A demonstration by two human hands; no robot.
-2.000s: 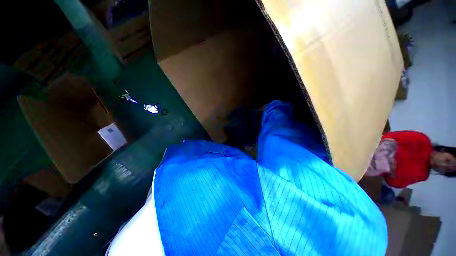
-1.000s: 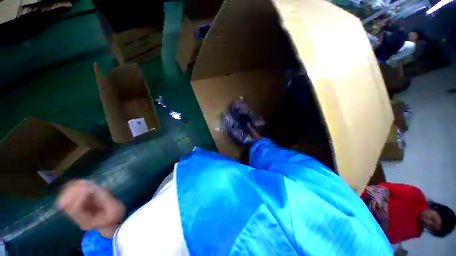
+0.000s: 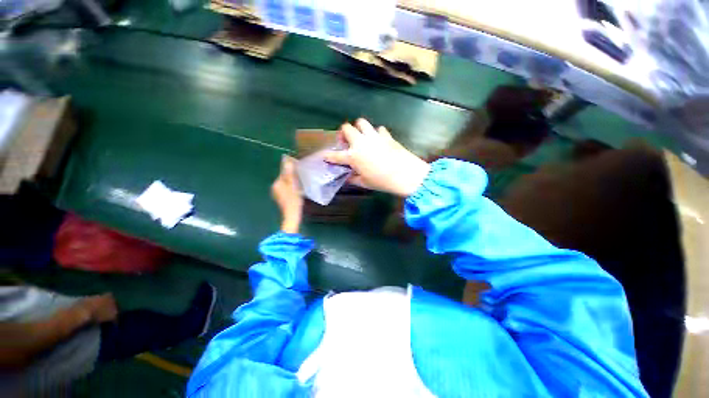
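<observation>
A small pale, see-through bag, probably a bubble bag (image 3: 322, 179), is held up in front of me above a green surface. My right hand (image 3: 379, 159) grips its upper right side with thumb and fingers. My left hand (image 3: 288, 194) is at its left edge, fingertips against it; the exact grip is partly hidden. Whether anything is inside the bag cannot be told. A small brown carton (image 3: 312, 140) shows just behind and below the bag, partly covered by it and my right hand.
White slips (image 3: 165, 204) lie on the green surface at left. A red plastic bag (image 3: 105, 247) and a seated person's arm and leg (image 3: 167, 326) are at lower left. A carton (image 3: 35, 144) stands far left. A bench edge (image 3: 497, 54) runs along the top; a large dark carton (image 3: 606, 210) is right.
The view has swung away from the large carton's opening. My right hand has left its inside and the dark bagged part is out of sight. Both hands are now together at a pale bag.
</observation>
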